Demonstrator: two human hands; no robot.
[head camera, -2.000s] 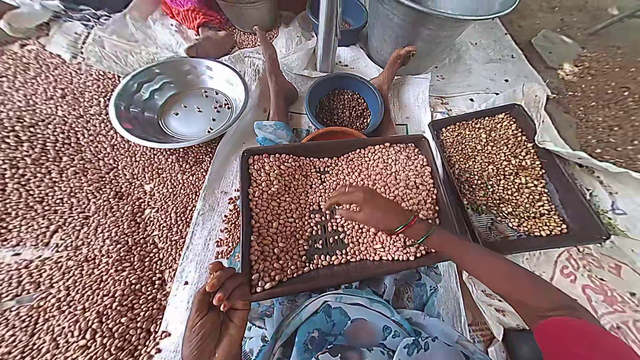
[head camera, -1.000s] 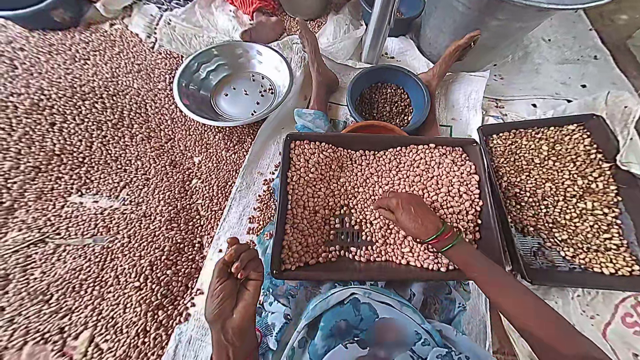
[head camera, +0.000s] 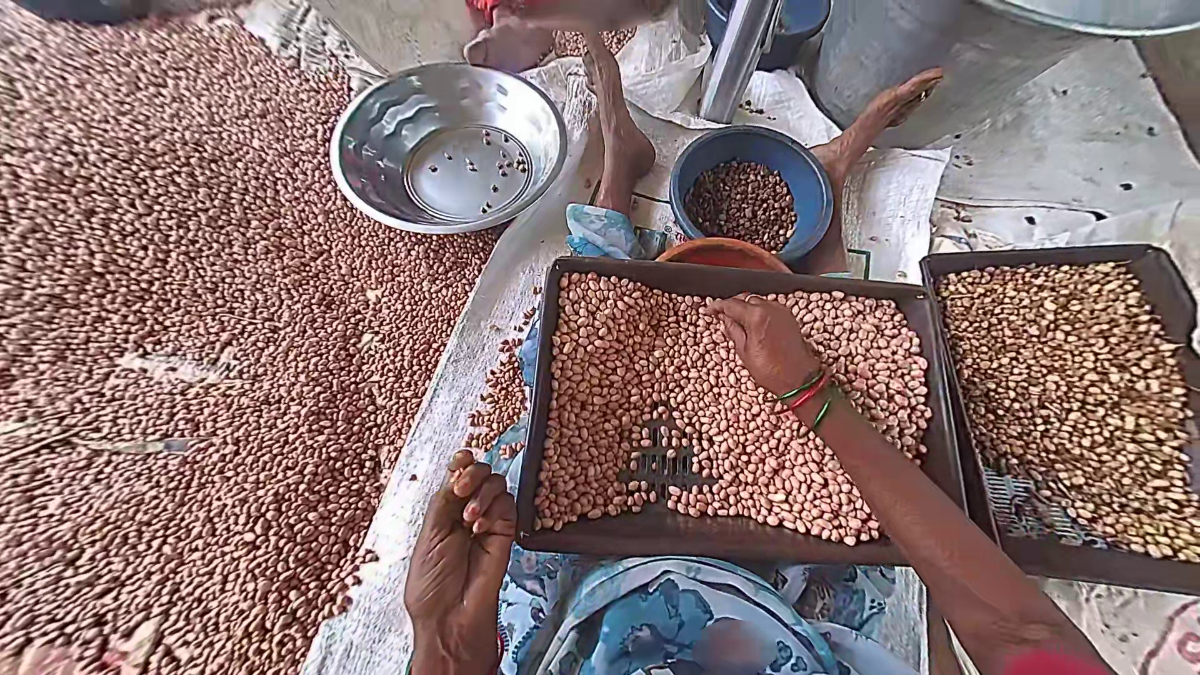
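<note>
A dark rectangular tray (head camera: 741, 539) with a slotted bottom rests over my lap, spread with pinkish nuts or beans (head camera: 600, 394). My right hand (head camera: 769, 342), with green and red bangles at the wrist, lies on them near the tray's upper middle, fingers bent and pointing left; whether it pinches a piece is hidden. Beside the tray's lower left corner, my left hand (head camera: 469, 530) is raised palm up with curled fingers. Its fingertips are close together, and I cannot make out whether something small is between them.
A large heap of similar nuts or beans (head camera: 187, 375) covers the left. Ahead are a steel basin (head camera: 352, 155) with a few pieces, a blue bowl (head camera: 684, 178) of darker pieces and an orange bowl rim (head camera: 722, 251). A second tray (head camera: 1106, 567) of yellowish-brown pieces lies right; metal containers (head camera: 900, 66) stand beyond.
My right hand has moved up across the tray from near the bare slotted patch. My left hand stays curled by the lower left corner. The view has shifted left.
</note>
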